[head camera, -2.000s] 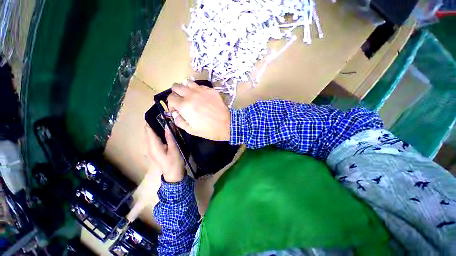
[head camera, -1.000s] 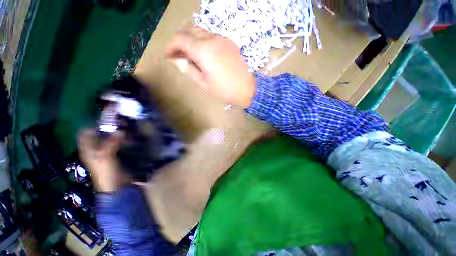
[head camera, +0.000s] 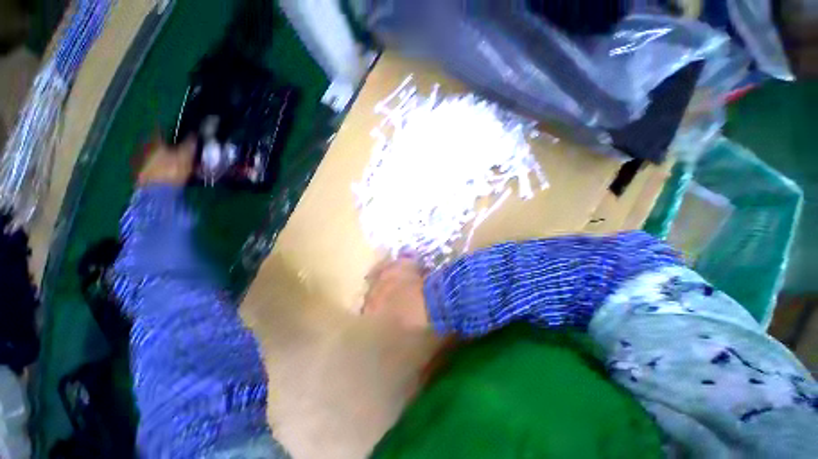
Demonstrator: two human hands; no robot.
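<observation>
My left hand (head camera: pixel 167 164) is stretched out over the green belt and touches the left edge of a black housing (head camera: pixel 238 116) with shiny silvery parts. It is blurred, and whether its fingers grip the housing cannot be told. My right hand (head camera: pixel 397 291) is low over the cardboard surface (head camera: pixel 305 269), at the near edge of a heap of small white parts (head camera: pixel 448 170). Its fingertips are blurred against the heap, so what it holds cannot be told.
More black housings (head camera: pixel 90 394) are at the lower left on the belt (head camera: pixel 224 224). A crinkled grey plastic bag (head camera: pixel 538 67) with a black piece (head camera: pixel 661 116) lies beyond the heap. A translucent green bin (head camera: pixel 749 224) is at the right. White and blue wires (head camera: pixel 40 116) are at the far left.
The black housing has gone from under both hands on the cardboard to the belt, up and left, with my left hand. My right hand has come away from it to the white heap. The view has shifted.
</observation>
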